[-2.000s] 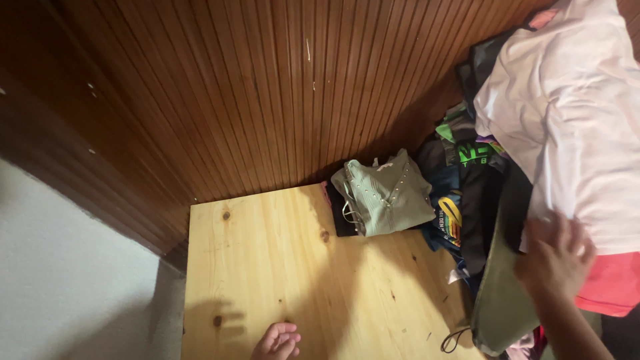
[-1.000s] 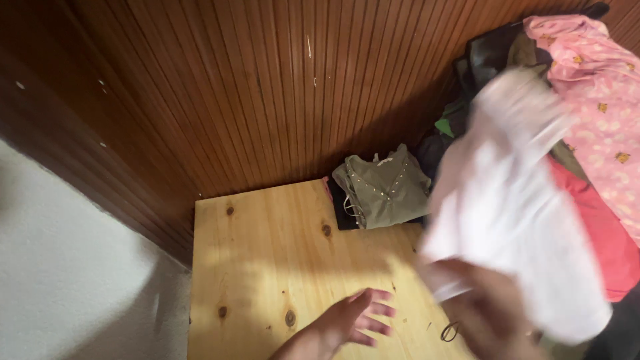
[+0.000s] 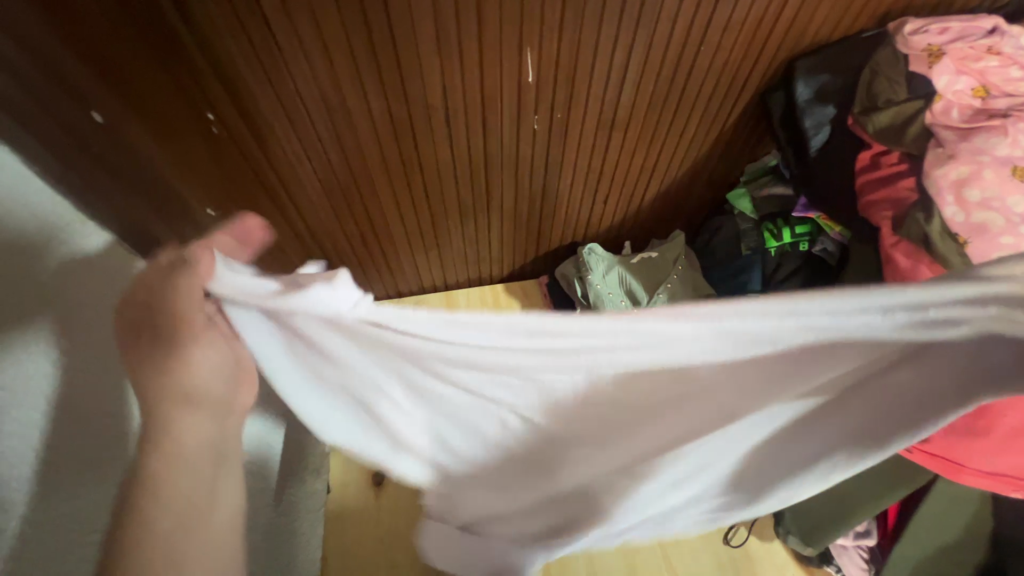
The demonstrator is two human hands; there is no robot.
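Note:
A white cloth garment [image 3: 608, 400] is stretched across the view above a light wooden surface. Its left end is pinched in my left hand [image 3: 188, 320], raised at the left. The garment's other end runs out past the right edge, and my right hand is out of the picture. Behind the cloth, a folded grey-green top with small studs [image 3: 632, 276] lies at the back of the wooden surface [image 3: 364, 512], its lower part hidden by the white garment.
To the right is a heap of clothes: a dark garment with green lettering [image 3: 788, 240], a pink patterned cloth [image 3: 980, 120], a red cloth [image 3: 980, 448] and olive pieces [image 3: 864, 500]. Grooved brown wood panelling [image 3: 480, 144] stands behind, with a pale wall [image 3: 48, 384] at left.
The white garment, on the heap at first, has been lifted off and spread leftward over the wooden surface. My left hand has moved up and left and taken hold of it. My right hand has left the view.

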